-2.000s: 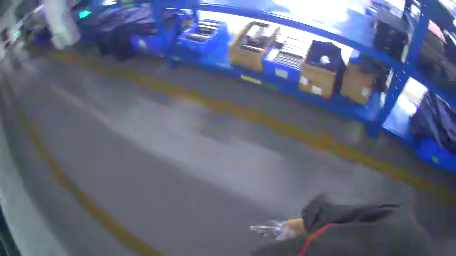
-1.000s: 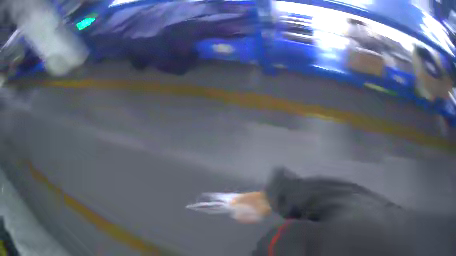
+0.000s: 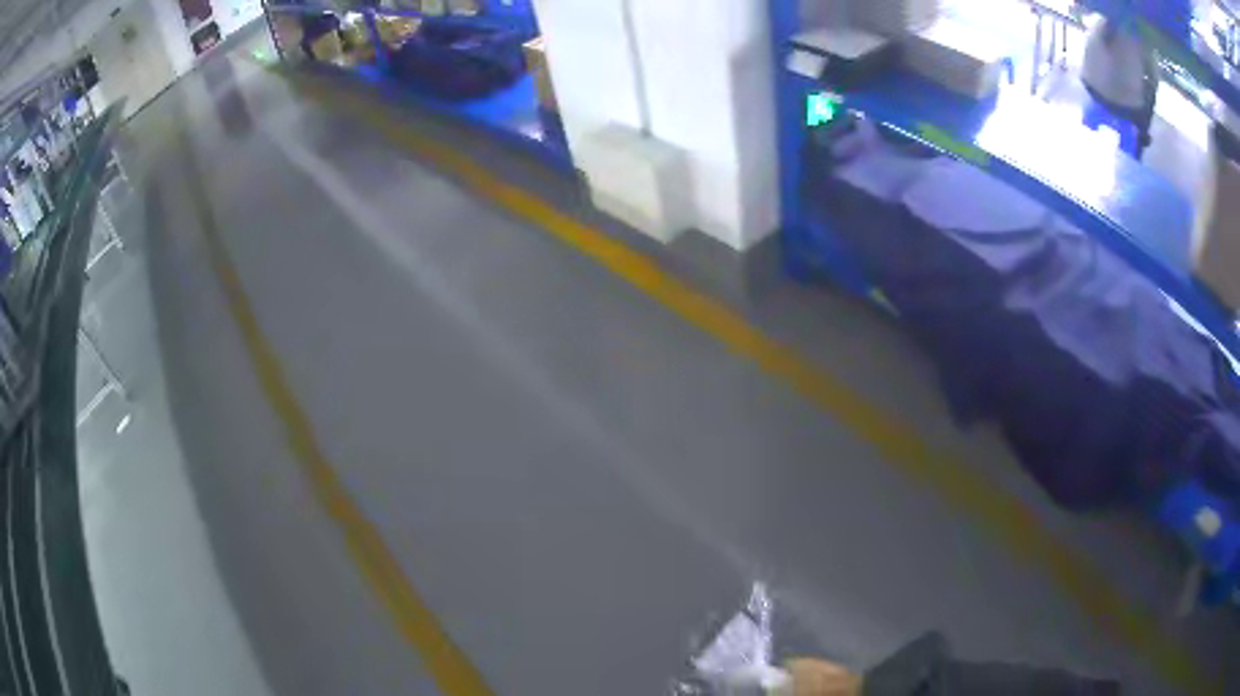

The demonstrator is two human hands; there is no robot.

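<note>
My right hand is small and blurred at the bottom edge, partly cut off, with a dark sleeve reaching in from the right. Its fingers are closed on a clear, crumpled plastic bag, which sticks out to the left and upward over the grey floor. I cannot make out what is inside the bag. My left hand is not in view.
A grey aisle floor runs between yellow lines. On the right are a white pillar and a blue rack draped with dark cloth. A person stands beyond it. Dark green rails run along the left.
The view has swung left along the aisle, bringing the pillar and left rails into view. The hand and bag now sit lower in the picture, still together.
</note>
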